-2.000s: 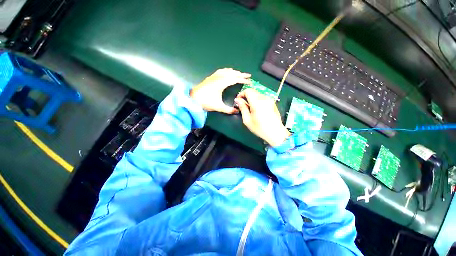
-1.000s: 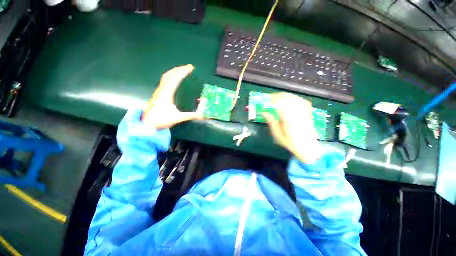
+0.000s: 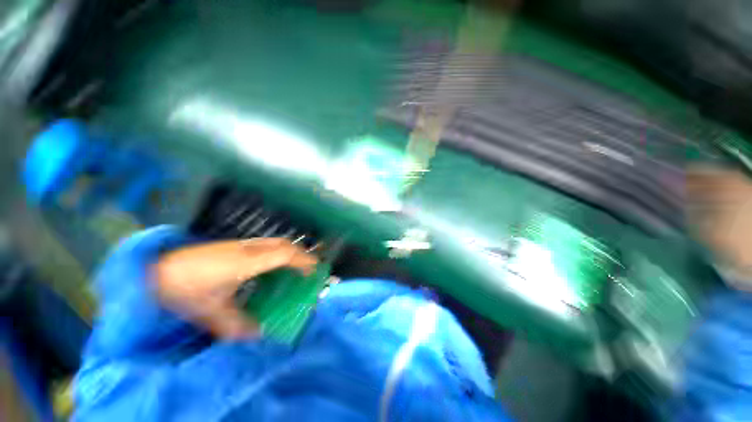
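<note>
The frame is strongly blurred. My left hand point(image 3: 227, 280) is low at the left, over the edge of the dark tray, with its fingers around a green circuit board point(image 3: 289, 303). My right hand point(image 3: 726, 218) is at the far right, cut off by the picture's edge; whether it holds anything cannot be told. Another green board point(image 3: 375, 169) lies on the bench below the yellow cable point(image 3: 427, 136). A further blurred green board point(image 3: 561, 260) lies on the bench to the right.
The dark keyboard point(image 3: 544, 132) lies behind the boards. A white cross shape point(image 3: 410, 242) is at the bench's front edge. The black slotted tray point(image 3: 247, 216) is below the bench at left. A blue stool point(image 3: 62, 165) stands at far left.
My left hand has moved down from the bench to the tray and now holds a board. My right hand has moved far right, away from the boards. The view has tilted and blurred.
</note>
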